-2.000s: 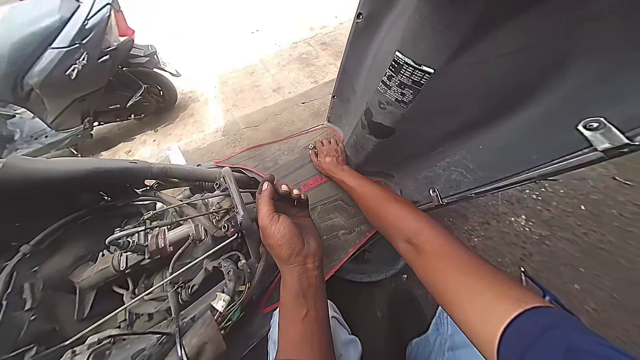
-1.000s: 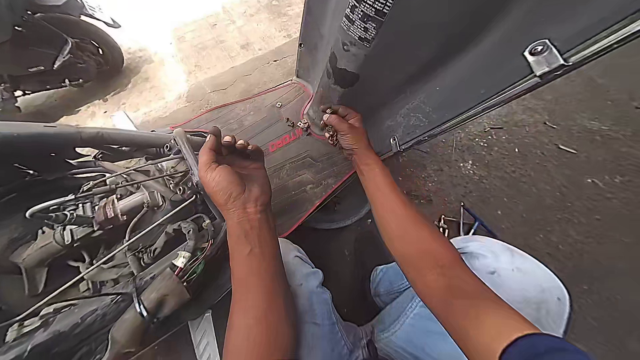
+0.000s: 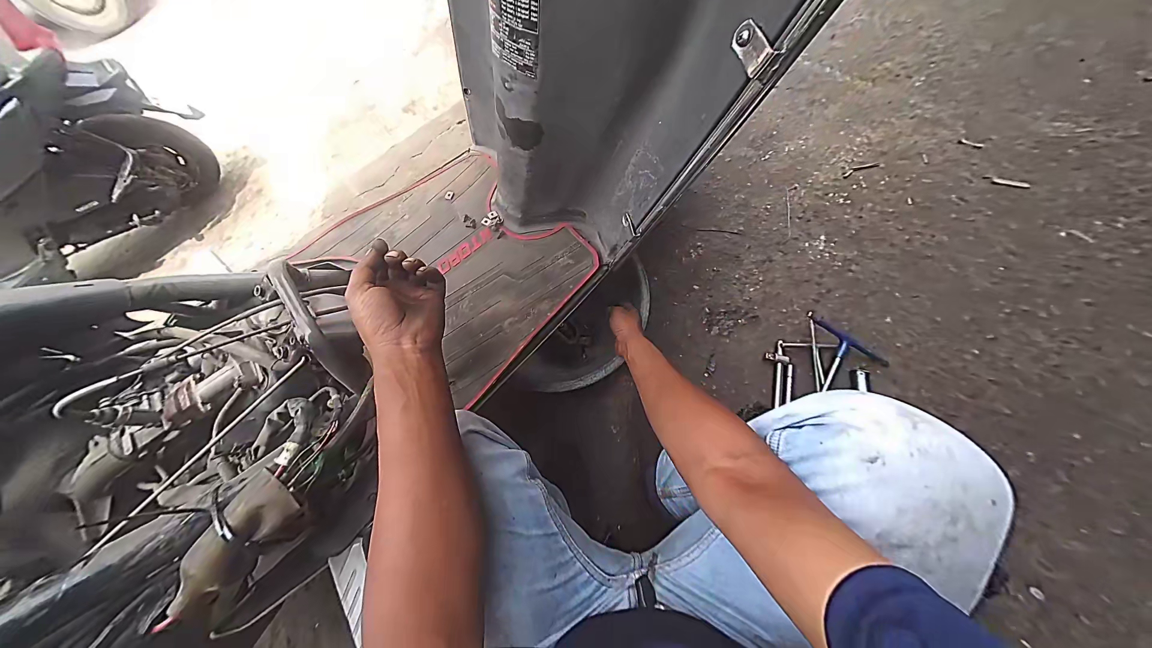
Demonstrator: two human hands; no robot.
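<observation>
My left hand point(image 3: 396, 301) is raised palm up over the near end of the scooter's floor mat point(image 3: 531, 279), its fingers curled, and whether it holds something is unclear. Down in a round dark pan point(image 3: 585, 369) beside the floorboard reaches my right hand point(image 3: 625, 326), its fingers mostly hidden. Several small metal clips or nuts point(image 3: 490, 219) lie on the mat at the foot of the grey leg shield point(image 3: 603, 117). The scooter's exposed engine and cables point(image 3: 216, 405) are at my left.
T-handle wrenches and sockets point(image 3: 832, 351) lie on the dirt ground point(image 3: 900, 225) at the right, by my knee. A white pad or seat point(image 3: 981, 513) is beneath my right leg. Another motorcycle point(image 3: 117, 171) stands at the upper left.
My right hand has moved from the small metal parts at the foot of the leg shield down into the round pan. Some small parts remain on the mat. The view has shifted.
</observation>
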